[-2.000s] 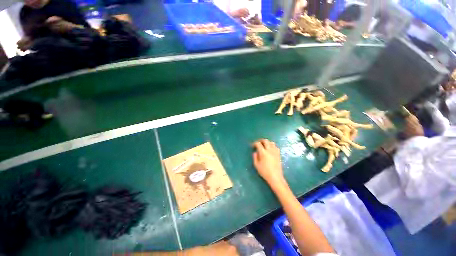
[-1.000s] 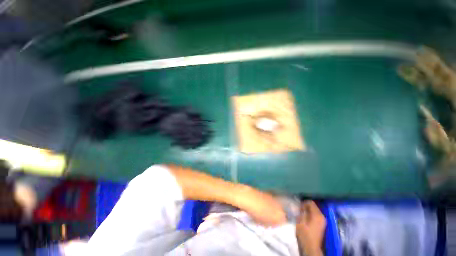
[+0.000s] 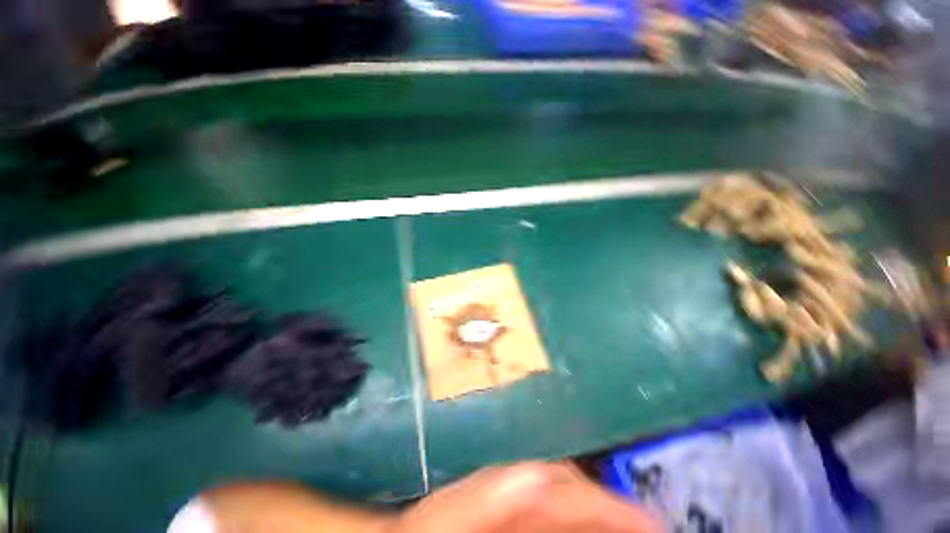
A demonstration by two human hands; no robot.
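Observation:
My left forearm comes in from the lower left, and my left hand [image 3: 531,502] is blurred and cut off by the bottom edge. Whether it holds anything is hidden. I cannot make out my right hand. The tan cardboard glue board [image 3: 448,369] lies flat on the green bench in front of me, with a brown stain and a small white oval glue dish [image 3: 480,331] in its middle. Black skirt pieces [image 3: 297,366] lie bunched at the left. Tan leg bodies [image 3: 797,276] lie in a tangled pile at the right.
A white line [image 3: 365,210] crosses the green bench. Beyond it, a dark item [image 3: 68,154] lies at the far left. A blue bin [image 3: 563,29] and more tan limbs [image 3: 797,40] are at the back. A blue bin with a white liner [image 3: 729,479] is at the lower right.
The view has swung back up and to the right since one second ago, bringing the tan pile fully back in. My right hand, flat on the bench two seconds ago, is gone from there.

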